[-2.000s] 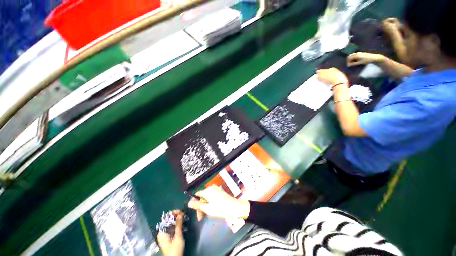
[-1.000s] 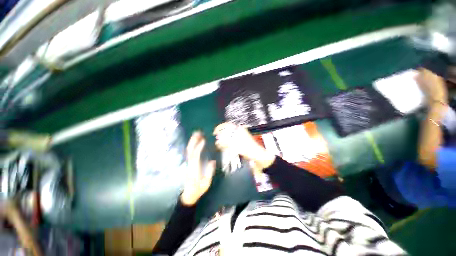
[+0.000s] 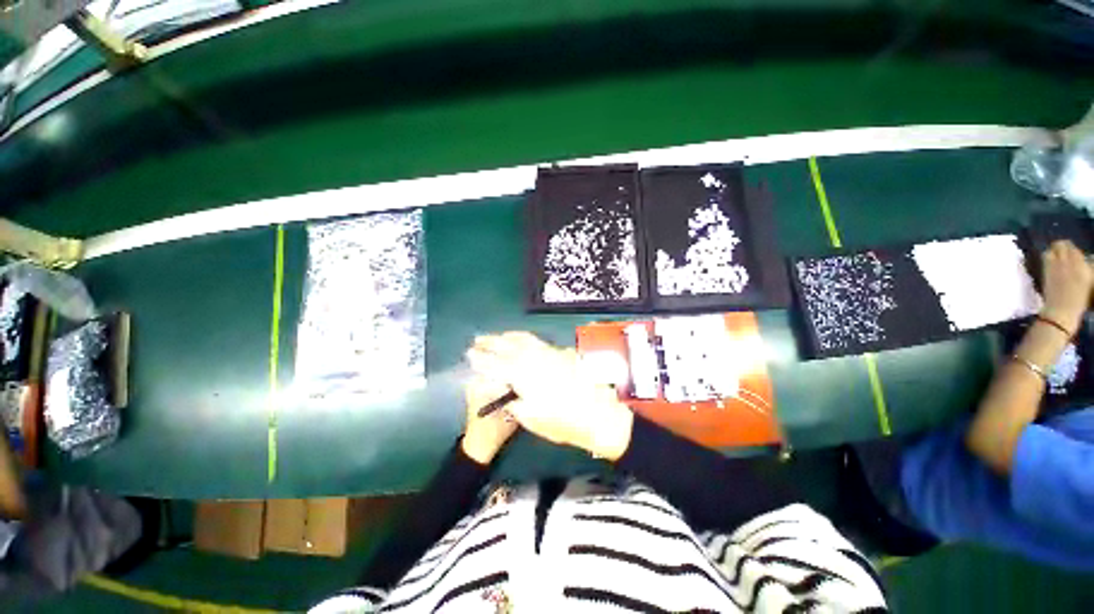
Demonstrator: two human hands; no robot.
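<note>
My right hand point(image 3: 561, 393) lies over my left hand point(image 3: 482, 417), the two touching above the bench just left of the orange-red board point(image 3: 714, 425). A thin dark pen-like tool point(image 3: 496, 404) sticks out from under my right hand, which holds it. My left fingers are mostly hidden, and I cannot tell what they hold. No loose strips show around the hands. White and silver rectangular blocks point(image 3: 690, 357) sit on the board. Beyond it are two black trays, the left one point(image 3: 588, 192) with fine pale bits, the right one point(image 3: 675, 198) with chunkier white bits.
A clear bag of silvery strips point(image 3: 362, 306) lies flat at left. Further left are a shiny wrapped pack point(image 3: 80, 390) and part of a person. At right are a black tray of bits point(image 3: 846, 298), a white heap point(image 3: 978, 282) and a neighbour's arm point(image 3: 1020, 390). Cardboard boxes point(image 3: 288, 528) are below the bench.
The view has turned and levelled. My hands were apart, the left with fingers spread a second ago; now they are together. The loose strips seen near them earlier no longer show.
</note>
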